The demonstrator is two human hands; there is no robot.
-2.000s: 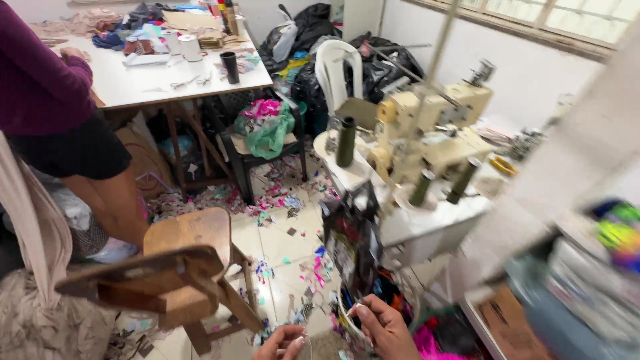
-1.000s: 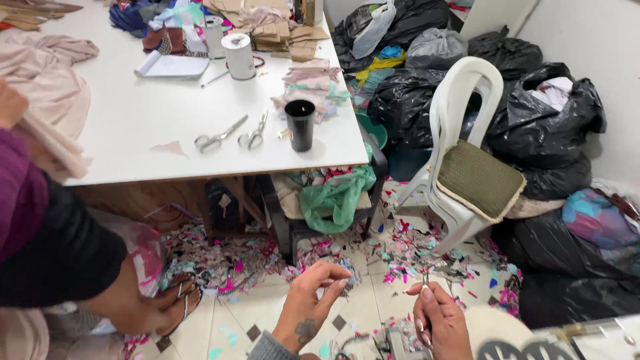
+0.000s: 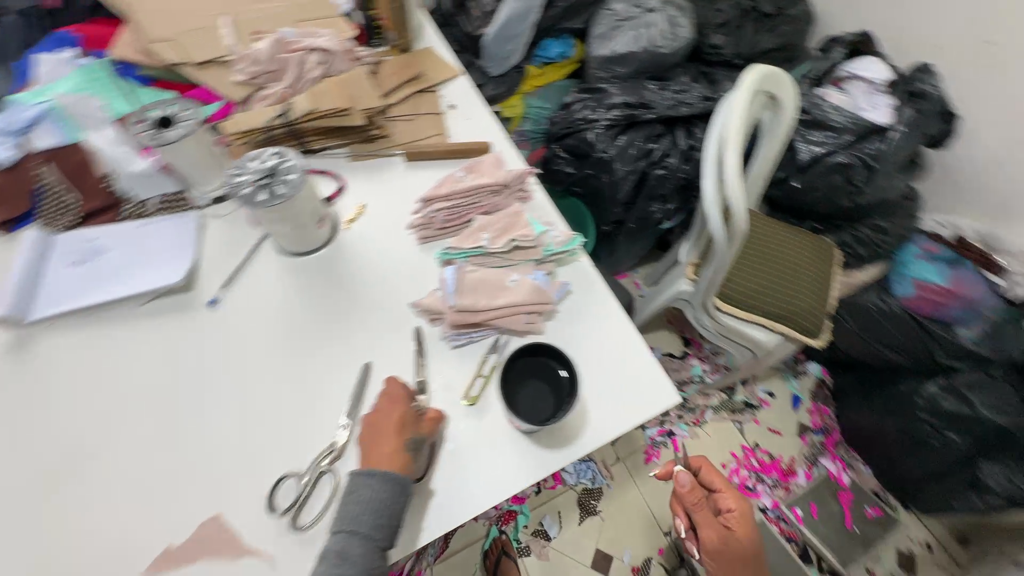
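My left hand (image 3: 396, 432) rests over the handles of a pair of metal scissors (image 3: 419, 360) on the white table; its fingers are curled about them and partly hide the grip. Just to its left lies a larger pair of metal scissors (image 3: 320, 468). A small metal and yellowish tool (image 3: 482, 374) and a black cup (image 3: 538, 386) are to its right. Past the table edge, my right hand (image 3: 708, 504) pinches a small pointed metal tool (image 3: 680, 458), mostly hidden by the fingers. Stacks of beige fabric pieces (image 3: 496, 296) lie behind the cup.
On the table (image 3: 240, 384) are thread cones (image 3: 284, 200), an open notebook (image 3: 120, 260), brown card pieces (image 3: 320, 108) and a wooden-handled knife (image 3: 444, 151). White plastic chairs (image 3: 720, 200) with a cushion stand at right, before black bags (image 3: 640, 144). Fabric scraps (image 3: 768, 472) litter the floor.
The view has swung from the sewing machine to the table and come nearer. My left hand, above the floor one second ago, is now at the smaller scissors. The other person is out of view.
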